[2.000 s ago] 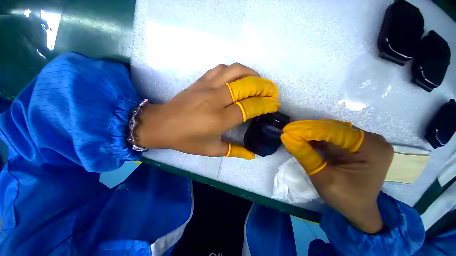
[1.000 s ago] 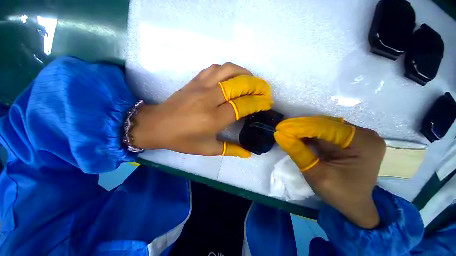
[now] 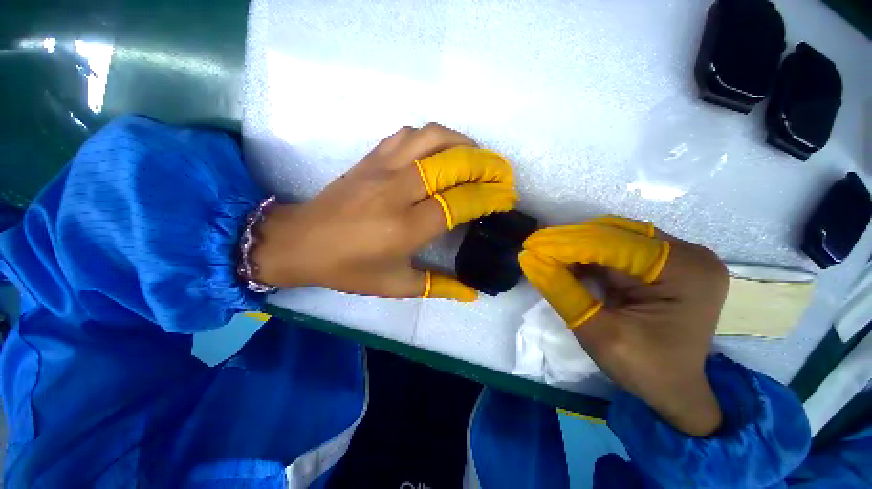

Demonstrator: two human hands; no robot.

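Observation:
A black smartwatch body (image 3: 492, 253) lies on the white foam sheet (image 3: 382, 67) near its front edge. My left hand (image 3: 359, 224), with yellow finger cots, holds it from the left, fingers at its upper edge and thumb at its lower left. My right hand (image 3: 626, 296), also in yellow cots, has thumb and fingertips pinched together at the watch body's right side. Whether something thin is between those fingertips is too small to tell. A crumpled white wipe (image 3: 552, 346) lies below, partly under my right hand.
Three more black watch bodies (image 3: 741, 53) lie at the upper right and right. A clear shiny film (image 3: 674, 158) lies left of them. A pale yellow wiping pad (image 3: 765, 306) lies right of my right hand. The glossy green bench (image 3: 143, 57) shows at the upper left.
The view has shifted slightly, so things sit a little further left. Both hands keep nearly the same pose around the watch body; the pale streak on it no longer shows.

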